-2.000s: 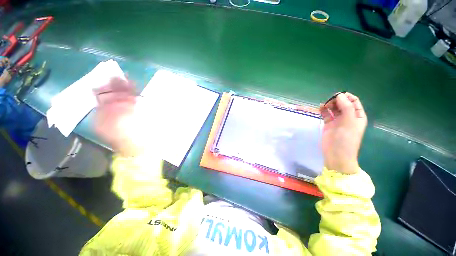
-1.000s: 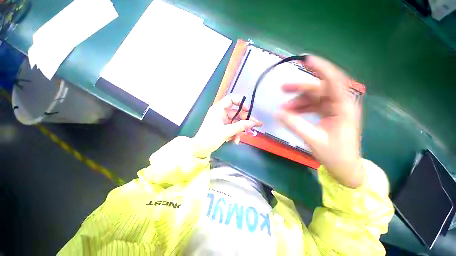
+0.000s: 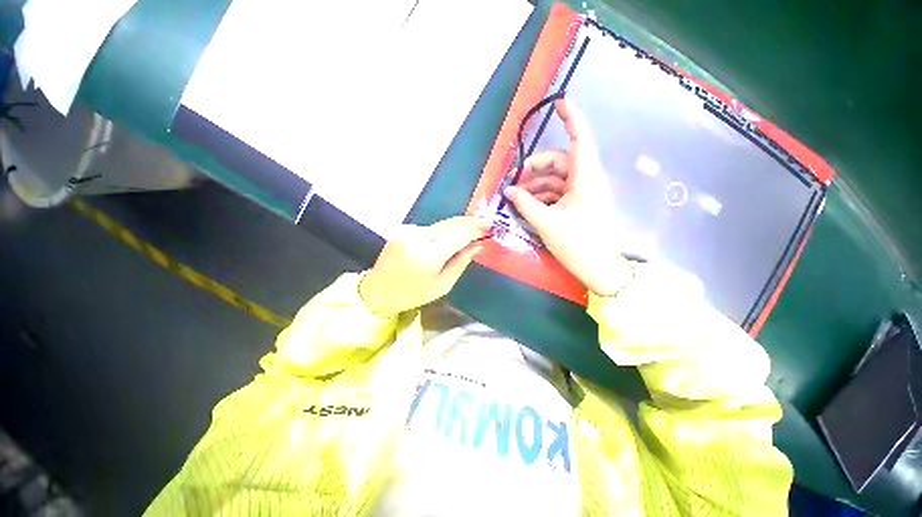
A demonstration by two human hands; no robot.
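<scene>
A shiny grey panel (image 3: 687, 151) with a ring mark and dark edges lies in a red fixture (image 3: 536, 265). A thin black adhesive strip (image 3: 525, 136) curves along the panel's left edge. My right hand (image 3: 566, 197) lies over the panel's left part and pinches the strip, which bends up past its raised index finger. My left hand (image 3: 425, 261) is at the panel's near left corner, fingertips pinched at the strip's lower end.
White strip sheets (image 3: 344, 96) with a dark end band lie left of the fixture. Loose white papers (image 3: 69, 40) are at the far left above a pale bin (image 3: 96, 167). Black sheets (image 3: 874, 404) lie at the right on the green bench (image 3: 485, 308).
The view has shifted closer over the panel. My right hand has come down and left from above the panel, bringing the strip to its left edge. My left hand has stayed near the corner.
</scene>
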